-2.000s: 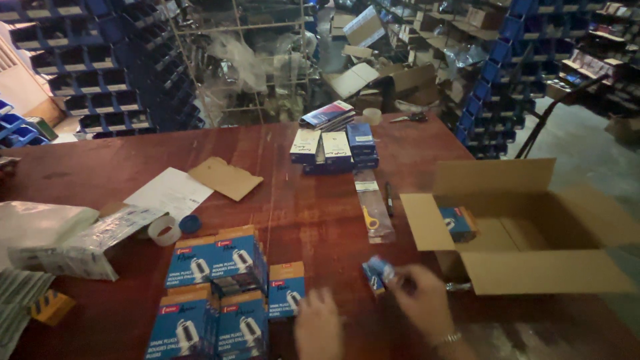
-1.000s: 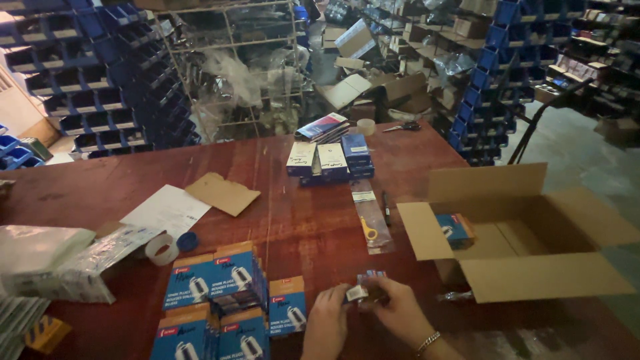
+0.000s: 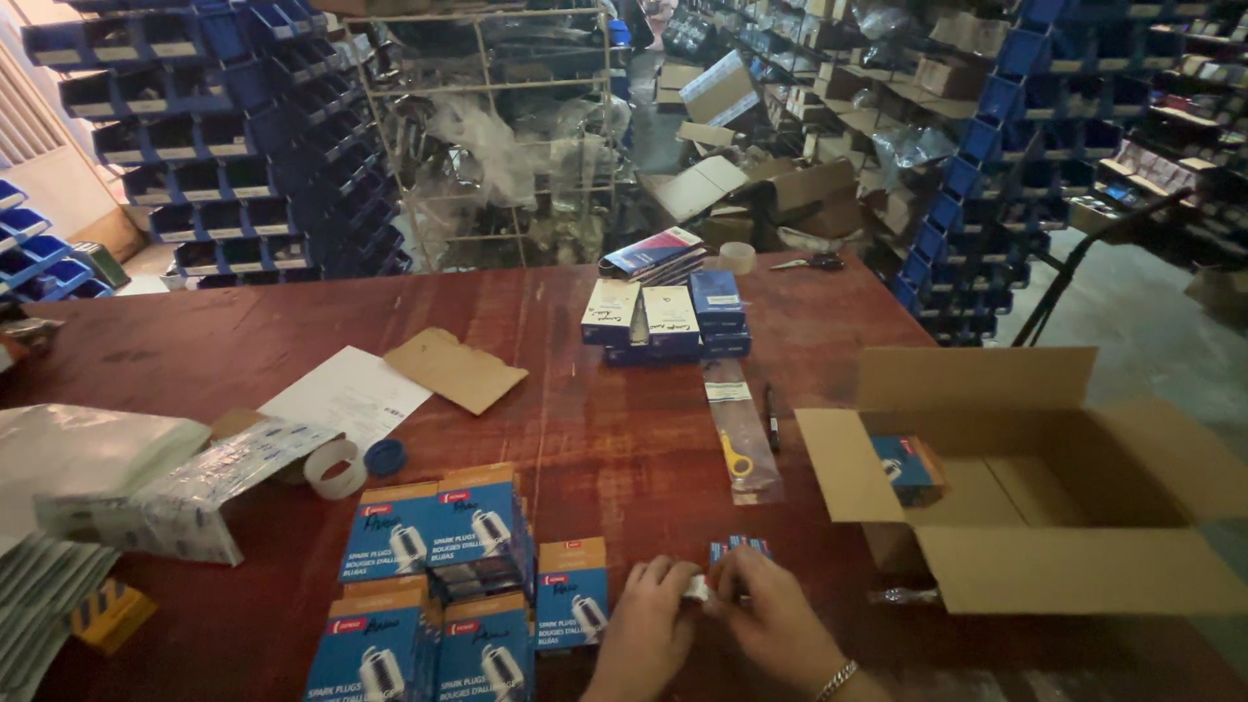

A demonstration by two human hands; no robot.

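Note:
My left hand (image 3: pixel 648 624) and my right hand (image 3: pixel 765 614) meet over the near part of the red-brown table, their fingers closed on a small whitish object (image 3: pixel 696 588) between them, too small to identify. Just beyond the right fingers lie small blue spark plug boxes (image 3: pixel 738 548), partly hidden. Left of my left hand stands a single blue-and-orange spark plug carton (image 3: pixel 572 597), beside several stacked cartons of the same kind (image 3: pixel 478 531). A bracelet circles my right wrist.
An open cardboard box (image 3: pixel 1053 565) on the right holds a spark plug carton (image 3: pixel 902 468). Farther back are a plastic bag (image 3: pixel 746 429) with a yellow item, a black pen (image 3: pixel 771 417), blue and white boxes (image 3: pixel 671 317), scissors (image 3: pixel 814 262) and tape (image 3: pixel 737 257). Plastic packaging (image 3: pixel 97 448) lies left.
Two seconds ago my hands were apart, the right one holding a small blue-and-white item. They have come together, and small blue boxes now show beyond the right fingers.

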